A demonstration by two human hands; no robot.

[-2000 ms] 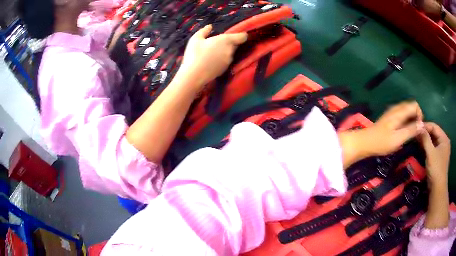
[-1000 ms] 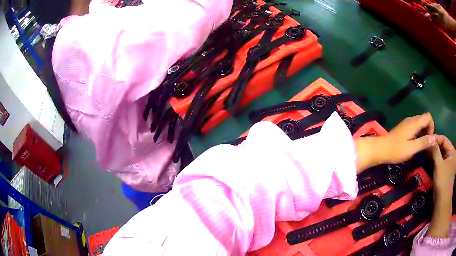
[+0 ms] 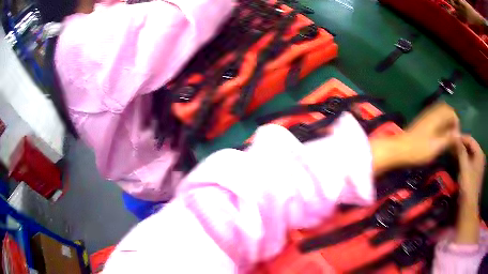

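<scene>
My left hand (image 3: 425, 138), in a pink sleeve, reaches over the red watch tray (image 3: 333, 92) toward the right edge and is blurred. My right hand (image 3: 469, 155) comes up at the right edge, its fingertips close to or touching my left fingers. What they hold, if anything, cannot be made out. Several black smartwatches (image 3: 386, 213) lie face down across the tray, with their long straps spread diagonally. My left sleeve hides the tray's middle and left part.
A neighbour in a pink smock (image 3: 126, 69) leans over stacked red trays (image 3: 307, 59) full of watches at upper left. Two watches (image 3: 403, 45) lie on the dark-green bench (image 3: 364, 29). Another red tray (image 3: 447, 27) and part of a hand (image 3: 472, 13) are at top right.
The neighbour has leaned over the stacked trays, and the hand that rested there is out of sight. My hands stay close together at the right, with my left fingers slightly raised and blurred.
</scene>
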